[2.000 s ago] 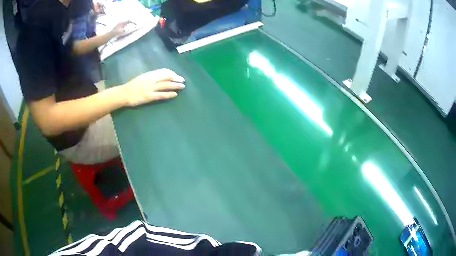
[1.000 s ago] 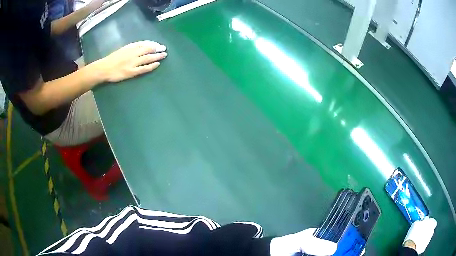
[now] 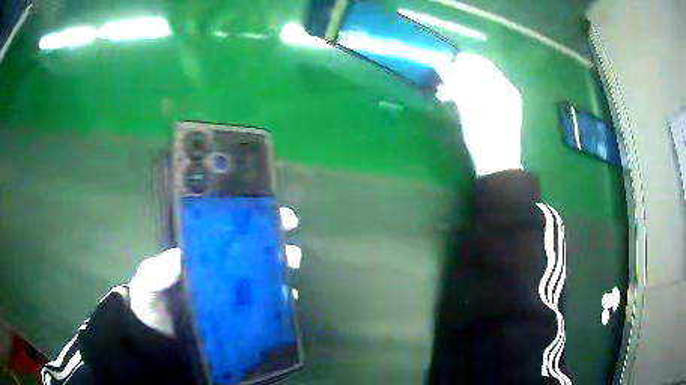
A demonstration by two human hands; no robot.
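Observation:
A stack of phone units [image 3: 239, 278] is upright in my white-gloved left hand [image 3: 159, 289], its blue film and camera rings facing me. Fingertips show along the stack's right edge. More slab edges show behind it on the left. My gloved right hand [image 3: 489, 113] is at the near end of another phone unit [image 3: 391, 46] at the top centre, over the bright green belt. Its fingers are on the phone's lower right end; glare and blur hide the exact grip. That phone is blue and shiny with a yellowish strip.
Another phone unit [image 3: 593, 137] with a yellow strip lies on the belt [image 3: 338, 124] at the right. Small white pieces [image 3: 609, 304] lie near the right edge. The duller green work surface [image 3: 376, 263] is nearest me. A pale rail and panel [image 3: 658, 225] run down the right side.
The view has swung to the right, and the neighbouring worker's arm is out of view. The stack now faces me upright. My right hand is further into view, with another phone visible at the right.

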